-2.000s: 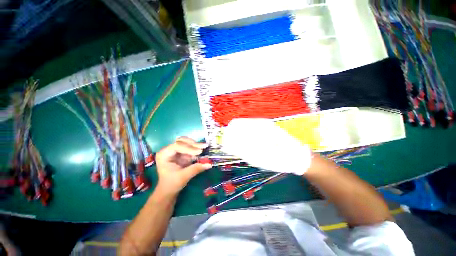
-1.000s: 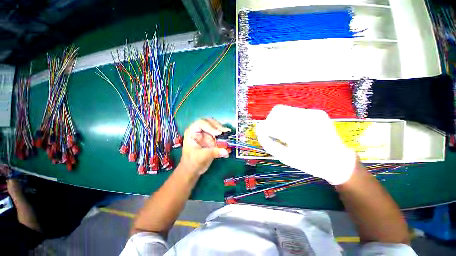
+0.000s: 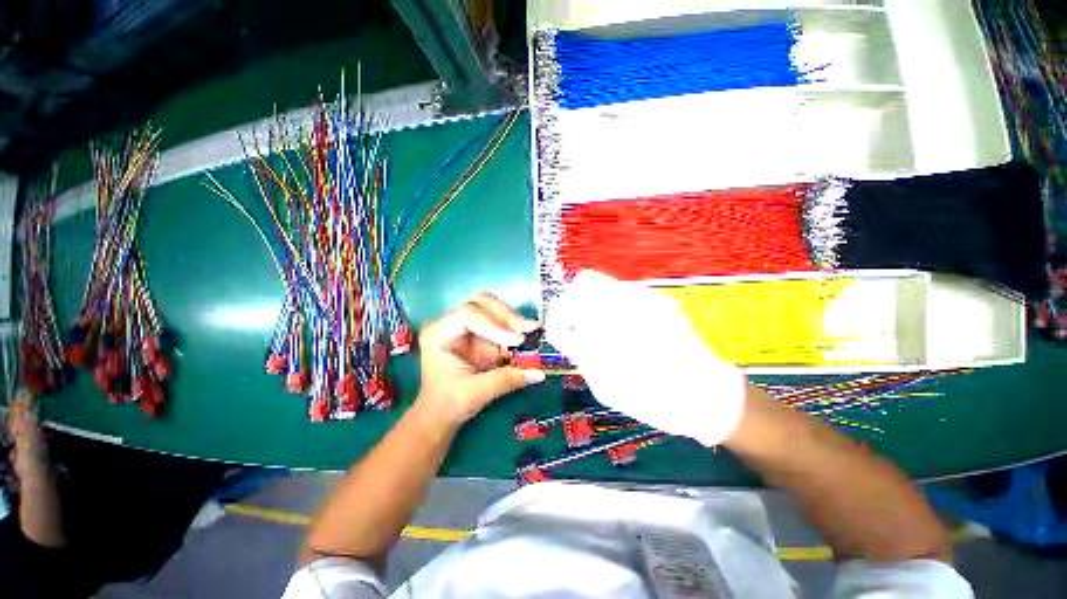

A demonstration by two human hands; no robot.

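Note:
My bare left hand (image 3: 474,357) grips a small red connector housing (image 3: 529,362) between thumb and fingers, with something black at its top. My right hand (image 3: 638,357), in a white glove, is right beside the housing over the tray's near left corner; its fingertips are washed out, so what it holds cannot be told. The cream tray (image 3: 959,307) holds yellow wires (image 3: 761,322), red wires (image 3: 685,234), black wires (image 3: 936,222) and blue wires (image 3: 673,64). Several part-filled harnesses (image 3: 577,428) lie below my hands, their wires running right, partly under my glove.
Left of the tray, a large pile of multicoloured harnesses (image 3: 339,275) lies on the green bench (image 3: 222,351), with smaller piles (image 3: 117,316) farther left. More harnesses lie at the right edge. Another person's arm (image 3: 35,480) shows at the lower left. A metal post (image 3: 451,47) stands behind.
The view has shifted slightly since a second ago. My gloved right hand has moved left and closer to my left hand, uncovering more yellow wires. My left hand still holds the red housing.

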